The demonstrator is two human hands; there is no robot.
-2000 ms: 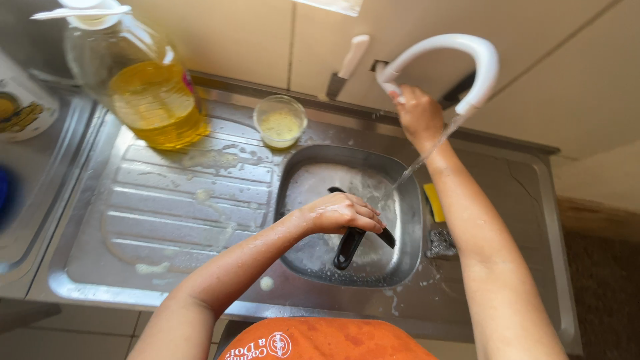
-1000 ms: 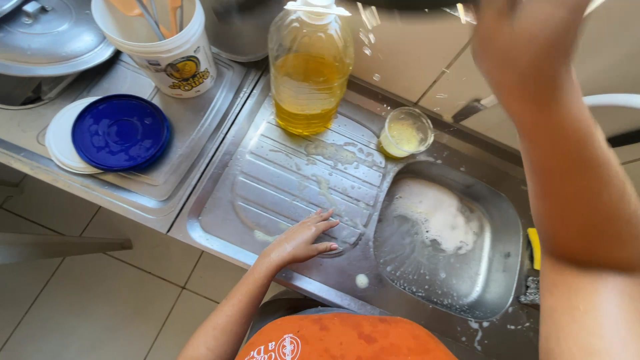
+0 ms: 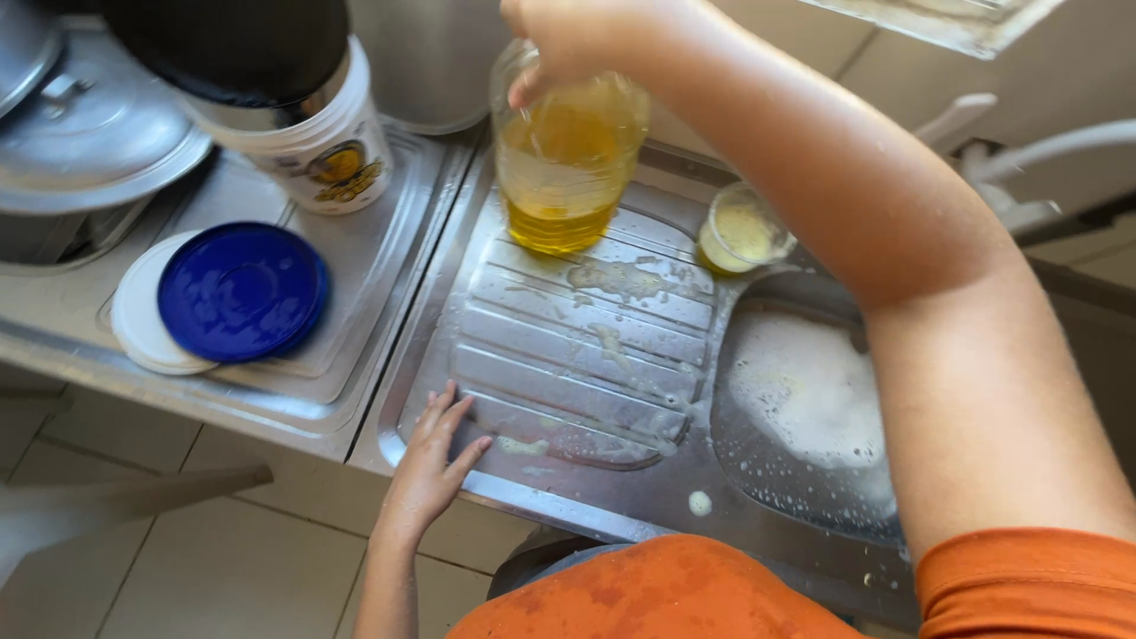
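My left hand [image 3: 430, 461] rests with fingers spread on the front left edge of the steel drainboard [image 3: 568, 355], holding nothing. My right hand [image 3: 568, 53] is at the top, in front of a clear plastic bottle of yellow liquid [image 3: 568, 169]; its fingers look apart, with nothing visible between them, though part is cut off. A dark round object [image 3: 231, 44] covers the mouth of a white plastic bucket [image 3: 346, 173]; its exact kind is unclear. Right of the bottle stands a clear cup of pale yellow contents [image 3: 741, 232]. White foam [image 3: 808, 390] lies in the sink basin [image 3: 763, 479], partly behind my right arm.
A blue round lid [image 3: 244, 293] overlaps a white lid [image 3: 146, 328] on the left steel counter. Behind them is an aluminium pot lid [image 3: 98, 133]. A white curved faucet [image 3: 1056, 151] and a white-handled knife [image 3: 958, 115] are at the right wall.
My right hand has moved left from the faucet spout to the bottle. My left hand has left the black-handled item in the basin for the drainboard. The dark object now covers the bucket. The view has shifted left.
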